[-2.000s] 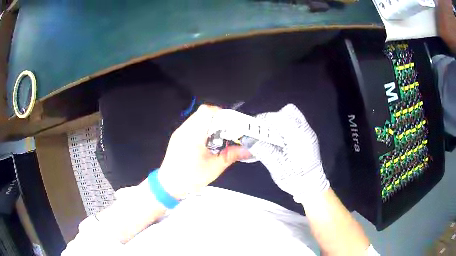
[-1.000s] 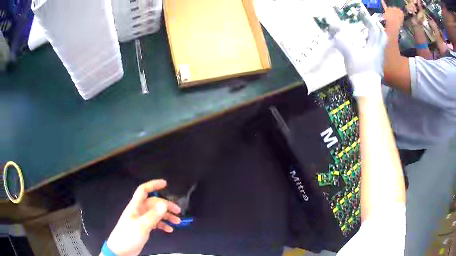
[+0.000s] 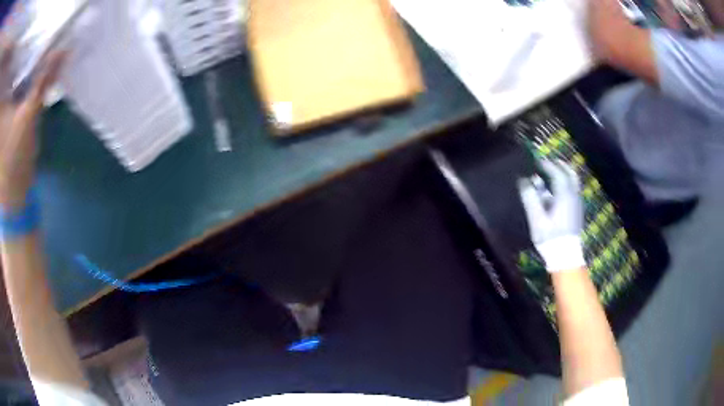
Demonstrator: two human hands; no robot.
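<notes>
My left hand (image 3: 22, 99), bare with a blue wrist strap, is blurred at the far left edge against white plastic housings (image 3: 119, 87) stacked on the bench. Whether it grips one I cannot tell. My right hand (image 3: 556, 210), in a white glove, is over the black board bin, its fingertips at the rows of green and yellow circuit boards (image 3: 611, 238). Its thumb and fingers look spread, but blur hides whether a board is between them.
A shallow cardboard tray (image 3: 333, 63) and a thin silver strip (image 3: 217, 111) lie on the green bench mat (image 3: 262, 170). A white surface (image 3: 508, 59) is at the back right, beside another person's arm (image 3: 623, 40). A blue cord (image 3: 151, 284) hangs across the bench edge.
My left hand has moved from above the lap up to the stacked housings, drawing the blue cord out. My right hand has come back from the white surface down to the board bin.
</notes>
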